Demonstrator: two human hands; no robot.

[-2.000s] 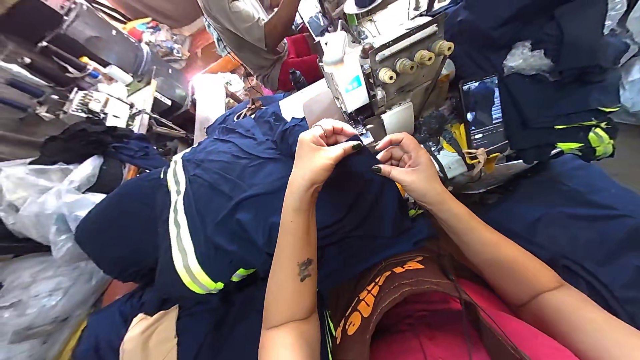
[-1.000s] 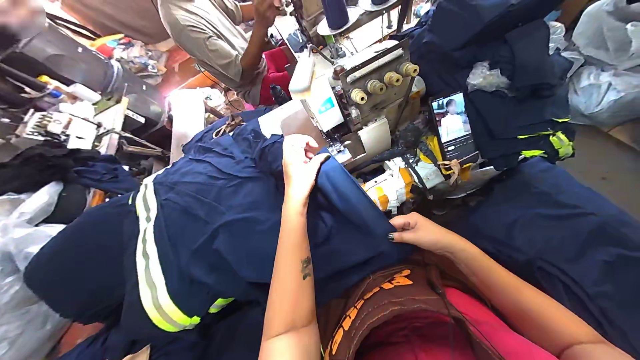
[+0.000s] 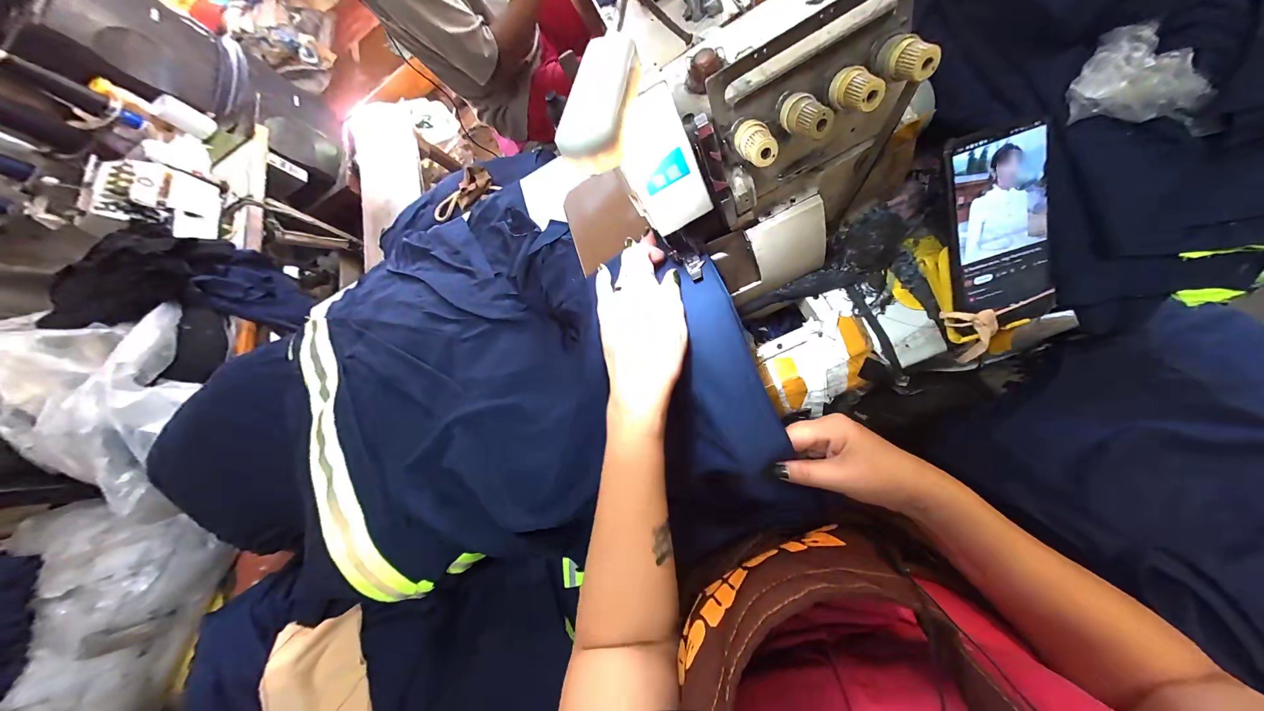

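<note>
A navy fabric garment (image 3: 474, 395) with a reflective stripe (image 3: 334, 464) spreads across my front and left. My left hand (image 3: 642, 321) lies flat on it, fingertips beside the presser foot (image 3: 694, 267) of an overlock sewing machine (image 3: 790, 118). The fabric's edge runs from the foot down to my right hand (image 3: 839, 459), which pinches it between thumb and fingers. Beside my left fingertips is a brown plate (image 3: 602, 219) of the machine. The needle is too small to make out.
A phone (image 3: 1002, 217) showing a picture stands right of the machine, near yellow and white taped parts (image 3: 815, 355). Dark cloth (image 3: 1116, 434) lies at the right. Clear plastic bags (image 3: 89, 395) and another machine (image 3: 148, 197) are at the left. A person's arm (image 3: 513, 39) shows at the top.
Both hands were close together at the fabric two seconds ago. They are now apart, the left at the presser foot and the right lower on the edge. The view has moved closer to the machine.
</note>
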